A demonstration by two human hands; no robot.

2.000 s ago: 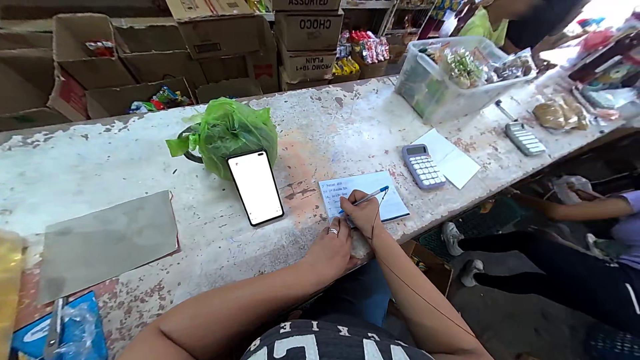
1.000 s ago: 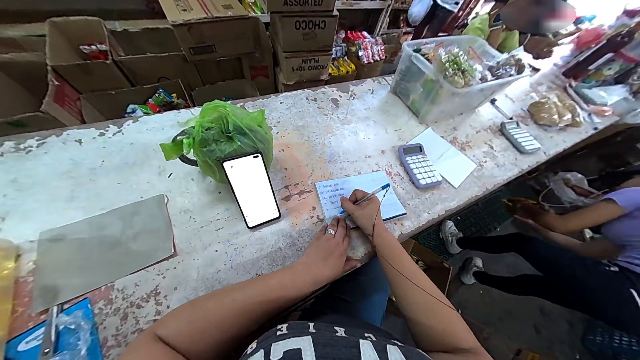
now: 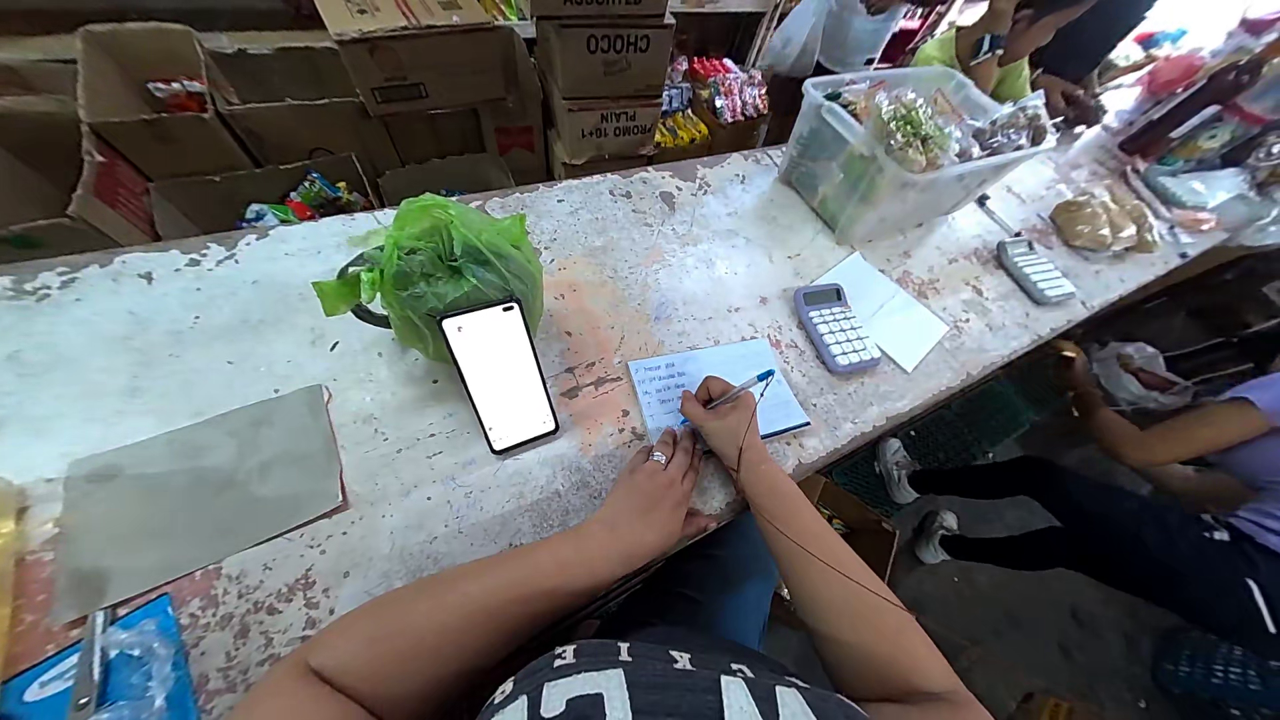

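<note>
A white notepad (image 3: 660,372) bearing several handwritten lines lies near the front edge of the worn counter (image 3: 420,520). My right hand (image 3: 722,415) is closed around a blue ballpoint pen (image 3: 745,386), its tip on or just over the paper; a thin cord hangs from the pen along my forearm. My left hand (image 3: 650,490), with a ring on one finger, rests flat at the pad's lower edge, fingers slightly apart. Left of the pad a smartphone (image 3: 500,378) with a bright screen leans against a green plastic bag (image 3: 445,265). A purple calculator (image 3: 838,330) lies right of the pad, partly over a white sheet (image 3: 900,310).
A clear plastic bin (image 3: 880,190) of bagged goods stands at the back right, near a second calculator (image 3: 1036,270). A grey sheet (image 3: 200,490) and scissors (image 3: 90,665) lie at left. Cardboard boxes (image 3: 430,70) line the far side. A person (image 3: 1180,450) sits at right.
</note>
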